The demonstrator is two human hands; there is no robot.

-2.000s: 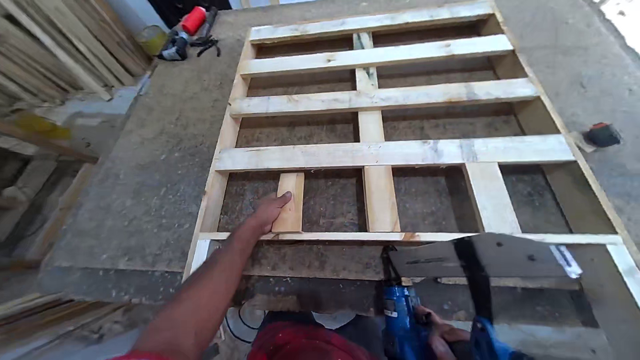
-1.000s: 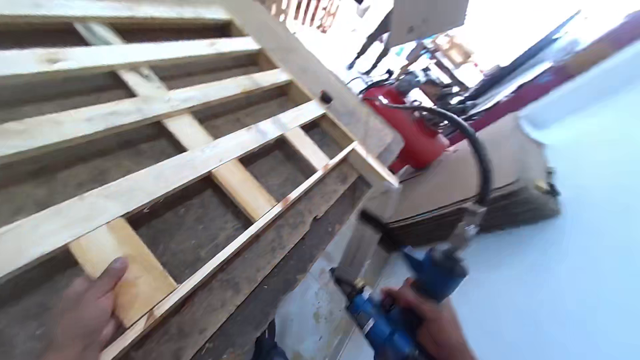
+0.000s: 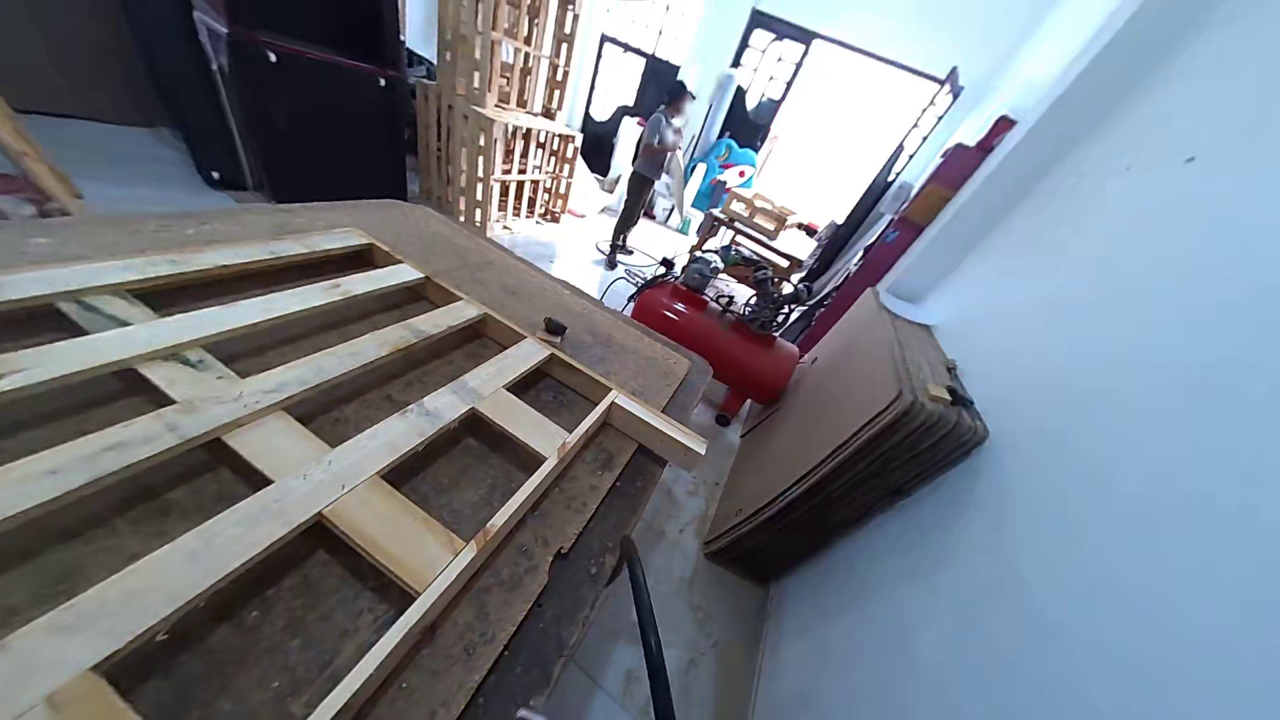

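Note:
A wooden slatted frame (image 3: 330, 480) lies on a worn board-topped worktable (image 3: 640, 350), filling the left half of the view. Its long slats run from lower left to upper right, with short crosspieces between them. At the bottom left edge shows the end of a short wood block (image 3: 88, 700). A black air hose (image 3: 648, 630) rises from the bottom edge beside the table. Neither of my hands can be made out; a small pale bit at the bottom edge is too little to name. The blue air nailer is out of view.
A red air compressor (image 3: 715, 340) stands on the floor beyond the table corner. Stacked brown panels (image 3: 830, 440) lean at the white wall. A person (image 3: 650, 165) stands farther back near wooden crates (image 3: 520, 150). A small black object (image 3: 554, 326) lies beside the frame.
The view has swung strongly to the right and up. My left hand on the short block and my right hand with the blue nailer, both seen earlier, have left the picture.

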